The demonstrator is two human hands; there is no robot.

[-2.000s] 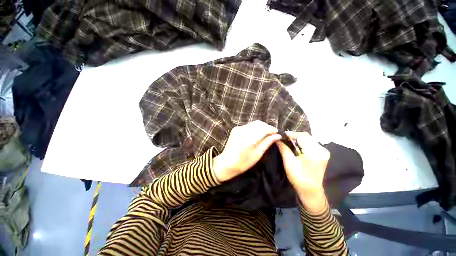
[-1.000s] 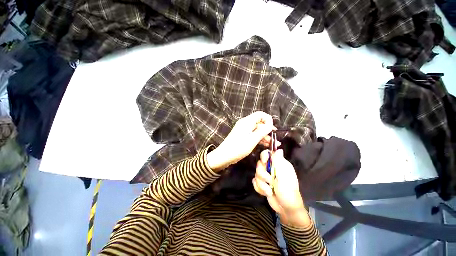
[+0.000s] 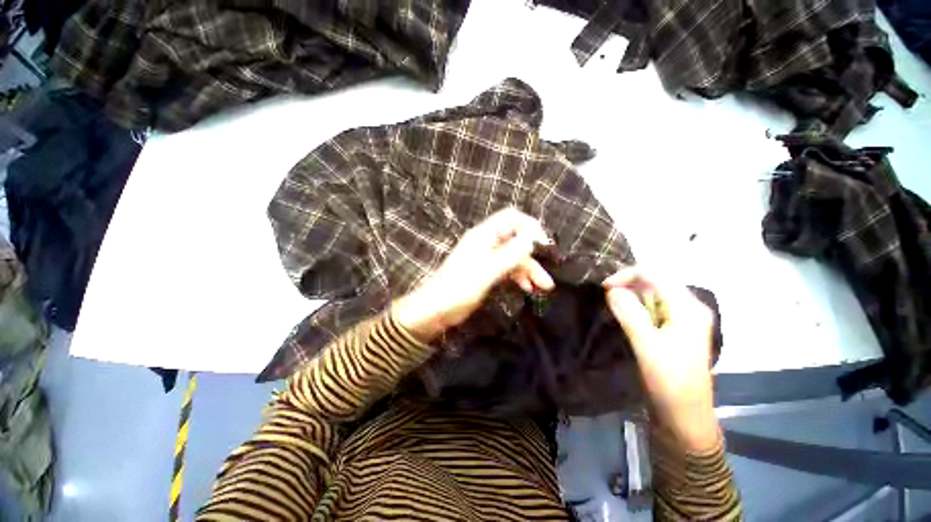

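A dark brown plaid garment (image 3: pixel 464 168) lies on the white table in front of me, its plain dark lining (image 3: pixel 531 352) turned up along the near side. My left hand (image 3: pixel 490 267) pinches the garment at the edge where plaid meets lining. My right hand (image 3: pixel 669 331) is a short way to the right, thumb and finger closed at the same edge, which runs between the hands. A small yellowish bit shows at the right hand's fingers; whether it is part of the snips is unclear. The right palm is hidden.
More plaid garments lie on the white table (image 3: pixel 194 235) at the far left (image 3: pixel 276 51), far right (image 3: pixel 725 46) and right side (image 3: pixel 842 214). Dark clothing (image 3: pixel 66 194) and olive clothing (image 3: pixel 20 387) hang or lie left of the table. Yellow-black tape (image 3: pixel 182 444) marks the floor.
The snips seen upright in my right hand between the hands no longer show clearly. My right hand has moved right onto the garment edge. My left hand has shifted slightly left.
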